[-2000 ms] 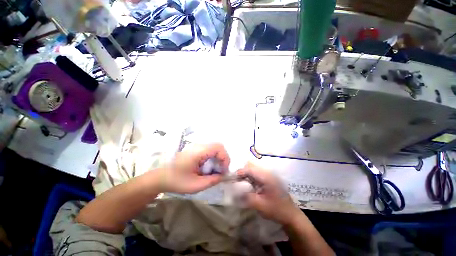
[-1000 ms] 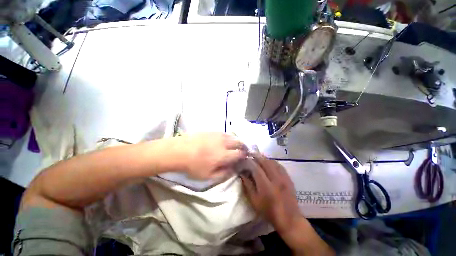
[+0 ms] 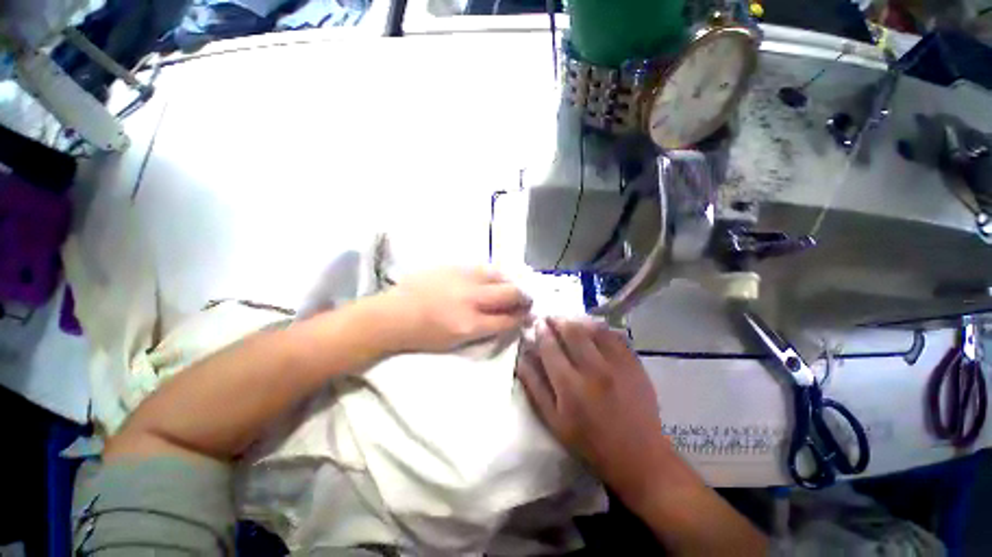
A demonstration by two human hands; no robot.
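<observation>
A crumpled beige garment [image 3: 435,435] lies over the table's left part and front edge and hangs down toward my lap. My left hand [image 3: 462,310] is shut on the garment's edge, just left of the needle area. My right hand [image 3: 587,381] lies beside it, fingers together on the same cloth edge. The fingertips of both hands nearly meet. The sewing machine head [image 3: 587,212] stands just beyond them, with a bright light below it. The glare and my fingers hide the needle, presser foot and exact cloth edge.
Black-handled shears [image 3: 810,413] lie right of my right hand, with dark red scissors [image 3: 959,386] farther right. A printed ruler scale [image 3: 718,438] runs along the front edge. A round dial clock [image 3: 704,89] and green cone [image 3: 625,31] are on the machine head. A purple device [image 3: 31,239] is at far left.
My hands came together from above the lap and moved up to the needle area with the cloth edge. The garment now spreads wider over the table front. The view has moved closer to the machine.
</observation>
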